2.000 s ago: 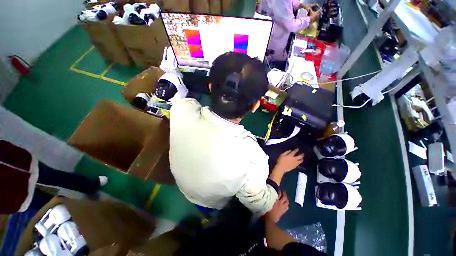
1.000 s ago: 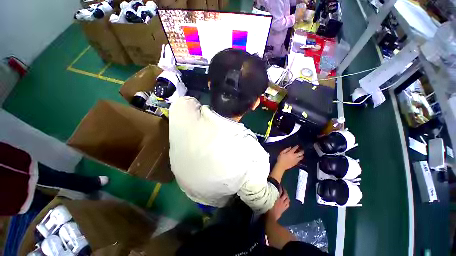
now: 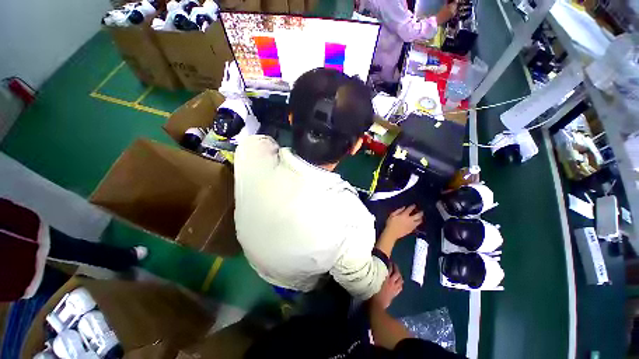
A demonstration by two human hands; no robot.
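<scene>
My right hand (image 3: 393,282) lies at the near bench edge beside another person's elbow; its forearm comes out of a black sleeve. The hand is small and blurred, and its grip is unclear. My left hand is not in view. Three white dome cameras with glossy black heads stand in a row on the bench, the nearest (image 3: 471,271) to the right of my hand. A narrow white strip (image 3: 420,261) lies left of them. A crumpled clear bag (image 3: 431,327) lies near my forearm.
A person in a cream jacket (image 3: 301,217) stands in front, one hand on a dark mat, before a monitor (image 3: 301,52). A black case (image 3: 431,145) is beyond the cameras. Another camera (image 3: 515,147) is on the green line. Open cartons (image 3: 157,196) stand left.
The camera on the green line at the right has come further out from beside the white post and shows its dark head. The far person in pink has moved their arms. My right hand stays in place.
</scene>
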